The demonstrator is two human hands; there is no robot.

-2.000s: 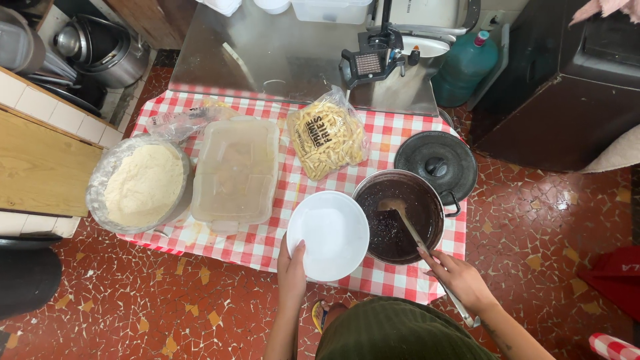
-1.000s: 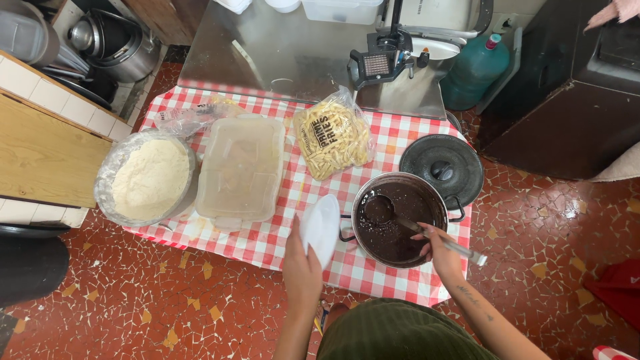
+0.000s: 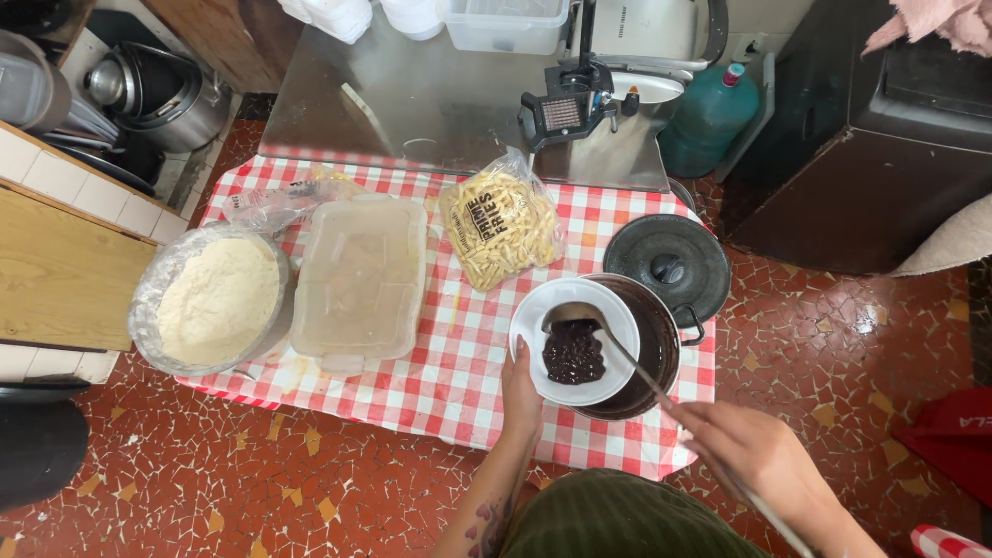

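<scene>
My left hand point(image 3: 521, 394) grips the rim of a white bowl point(image 3: 535, 310), which is held partly over a metal pot point(image 3: 663, 318) of dark beans. Dark beans in sauce point(image 3: 573, 353) lie in the bowl. My right hand point(image 3: 736, 446) is closed around the long handle of a metal ladle point(image 3: 572, 312), whose head is tipped over the bowl. Behind the pot, to the right, rests a dark round lid point(image 3: 666, 260). A clear bag of cut fries point(image 3: 500, 221) lies beyond the bowl, on the checkered cloth.
A lidded plastic container point(image 3: 360, 279) and a bowl of pale flour-like powder point(image 3: 221, 302) stand at the left of the checkered tablecloth point(image 3: 442, 380). Behind is a metal table point(image 3: 457, 108) bearing a black clamp-like device point(image 3: 570, 108). A teal jug point(image 3: 709, 120) stands at the back right.
The ladle has moved out of the pot and over the bowl. The bowl, seen tilted and beside the pot a second ago, now overlaps the pot and has dark beans in it.
</scene>
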